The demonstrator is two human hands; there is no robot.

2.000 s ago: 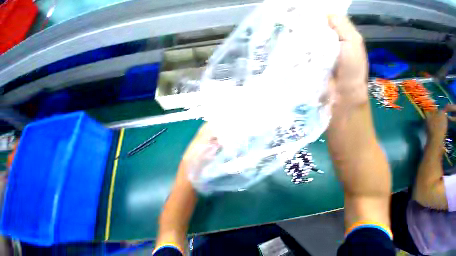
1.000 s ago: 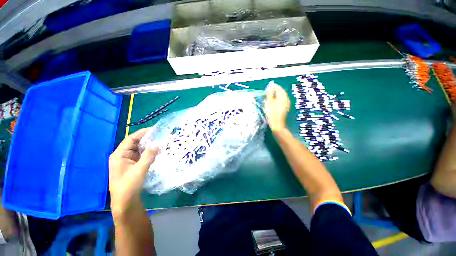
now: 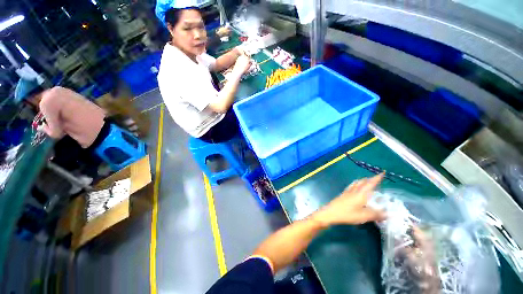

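A clear plastic bag of white tubes lies on the green bench at the lower right. My left hand is at its left edge, fingers spread, with the bag's edge between thumb and fingers. My right hand shows blurred through the plastic, inside or behind the bag; its grip is hidden. Loose white tubes lie right of the bag. Long black strips lie beyond my left hand.
A large blue tote stands at the bench end, past a yellow line. A metal rail and divided carton are at right. A seated person works beyond the tote; another sits at left, near an open carton.
The view has swung left, bringing people and the floor into sight. The bag now appears lower right. My right hand has moved from beside the bag to inside or behind it.
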